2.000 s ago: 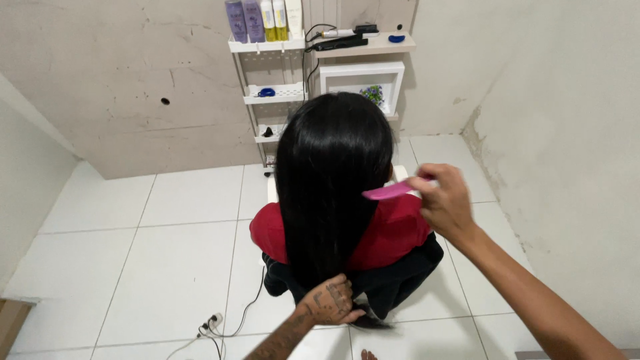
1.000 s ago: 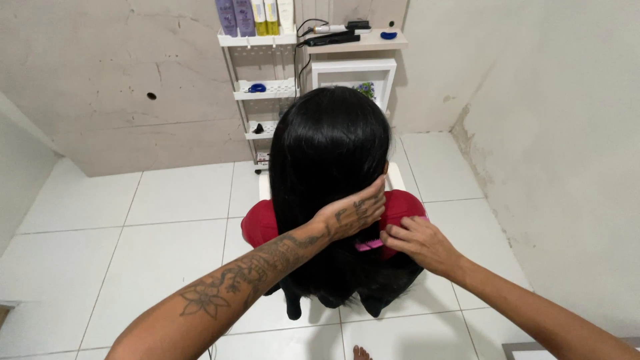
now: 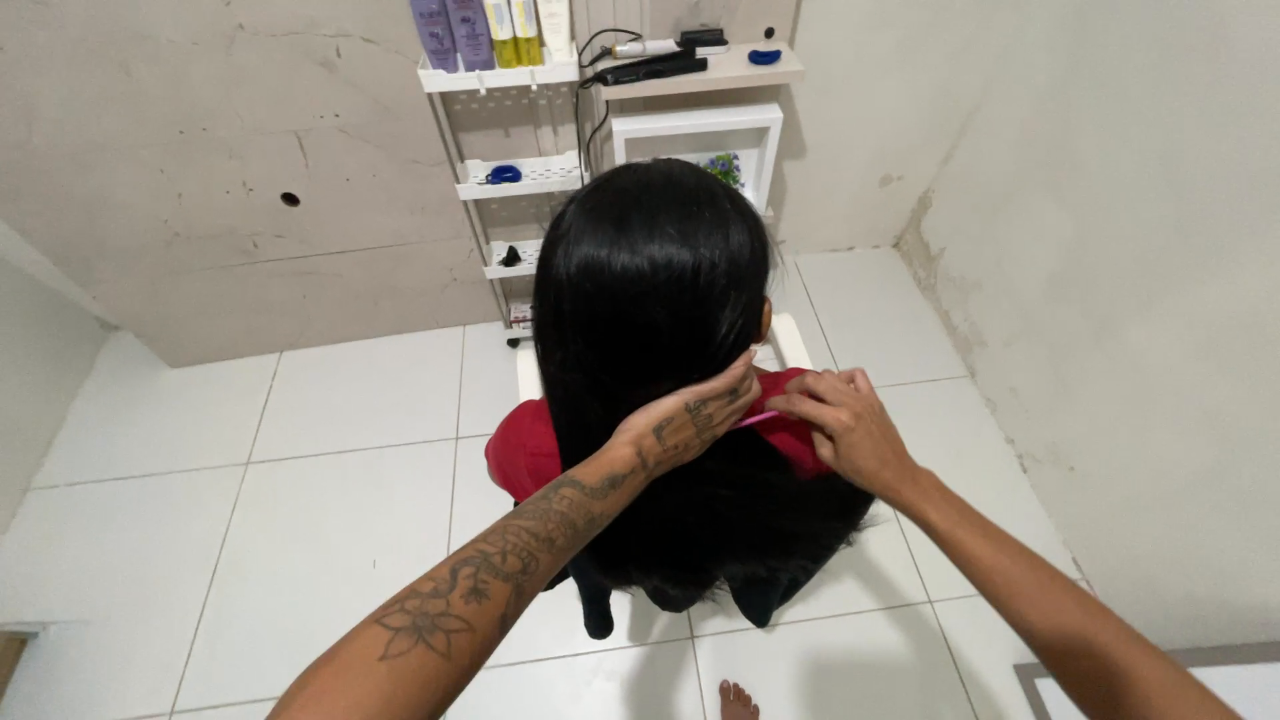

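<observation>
A person with long straight black hair (image 3: 650,260) sits facing away, in a red shirt (image 3: 523,450). My left hand (image 3: 692,415) lies flat across the hair at the nape, below the person's right ear, its fingertips near the neck. Lower down, the hair spreads out beneath my left wrist. My right hand (image 3: 835,420) is at the right shoulder and pinches a pink comb (image 3: 757,419), of which only a thin edge shows between the two hands. Part of the comb is hidden by my fingers.
Ahead stands a white shelf rack (image 3: 500,78) with bottles (image 3: 468,35). A black hair straightener (image 3: 655,68) and a corded styling brush (image 3: 660,46) lie on a wall shelf (image 3: 700,84). A white frame (image 3: 770,135) is below it. A bare foot (image 3: 738,700) shows on the tiled floor.
My left hand has moved up from the lower lengths of hair to the nape. My right hand has come down to the shoulder with the comb. The hair now spreads wider over the back.
</observation>
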